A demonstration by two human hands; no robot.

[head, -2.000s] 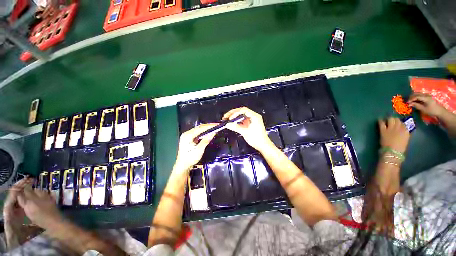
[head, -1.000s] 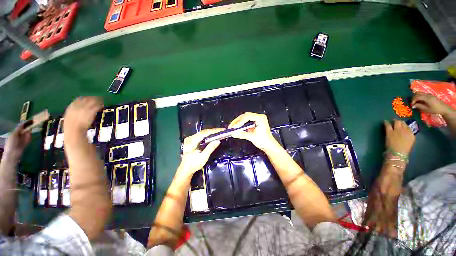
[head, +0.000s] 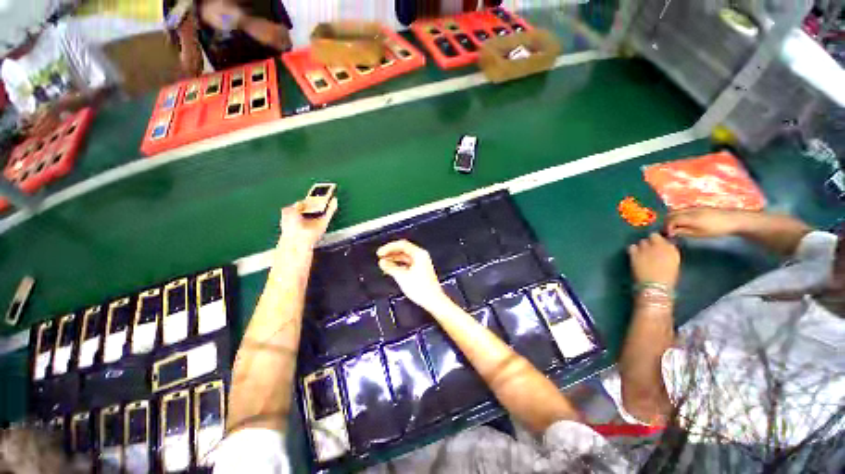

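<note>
My left hand [head: 304, 225] holds an assembled phone [head: 320, 198], with a gold rim, dark screen and pale lower end, over the near edge of the green belt. My right hand [head: 408, 268] is over the black blister tray [head: 454, 222] before me, its fingers loosely curled, with nothing visible in it. One assembled phone [head: 326, 414] lies in the tray's front left pocket and another [head: 561, 319] in the front right pocket.
Another tray [head: 102, 374] with rows of phones is at left. One phone [head: 466, 154] lies on the conveyor belt [head: 389, 153], another [head: 20, 300] at far left. A neighbour's hands are at right, by orange parts [head: 636, 211] and a plastic bag [head: 706, 180]. Red trays [head: 190, 122] stand across the belt.
My left hand has moved forward and left to the belt with the phone. My right hand has let go of it. The view has shifted, showing more of the far side.
</note>
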